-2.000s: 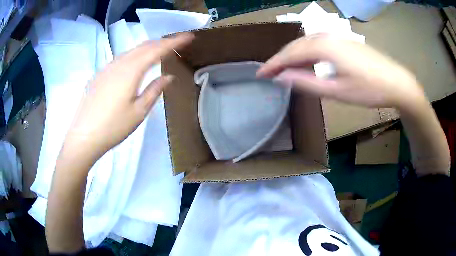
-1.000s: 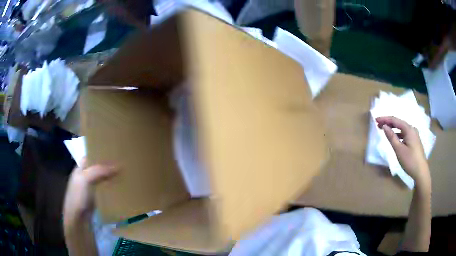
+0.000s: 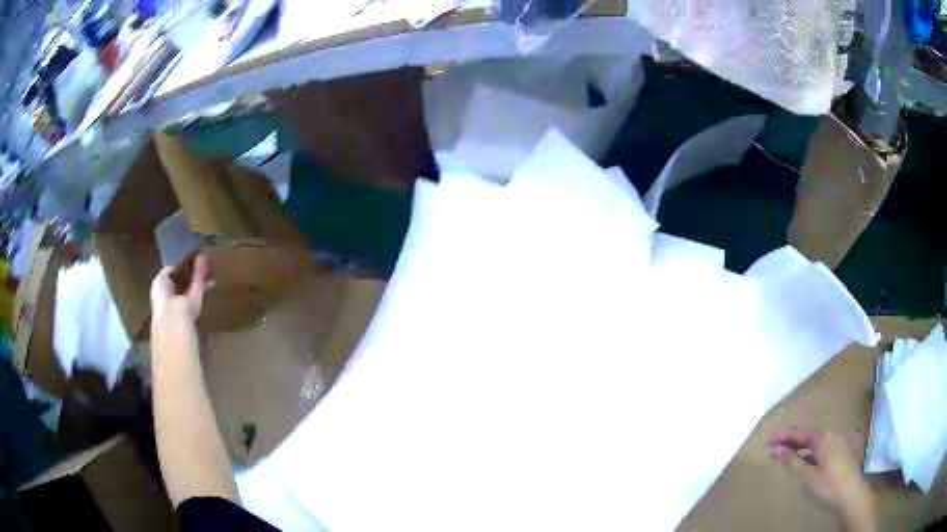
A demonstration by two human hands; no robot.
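A brown cardboard box [image 3: 254, 270] stands at the left, tilted in the view, with a pale foam edge inside. My left hand [image 3: 182, 291] is at its near edge, thumb and finger apart; whether it still grips the box is unclear. A large heap of white foam strips [image 3: 540, 353] fills the middle, overexposed. My right hand [image 3: 820, 468] is low at the right, over the brown cardboard table covering [image 3: 768, 488], with fingers loosely bent and nothing visible in it. A fanned stack of white foam squares [image 3: 914, 416] lies right of it, cut by the picture's edge.
More white foam pieces [image 3: 88, 317] stand at the far left, beside the box. Another carton [image 3: 99, 483] is at the lower left. A cardboard-wrapped post [image 3: 846, 187] stands at the back right. A cluttered shelf edge [image 3: 384, 52] runs across the top, with dark green surface below it.
The box has moved from in front of me to the far left. My left hand went with it. My right hand is off the foam squares, to their left. The view has shifted, showing the strip heap centrally.
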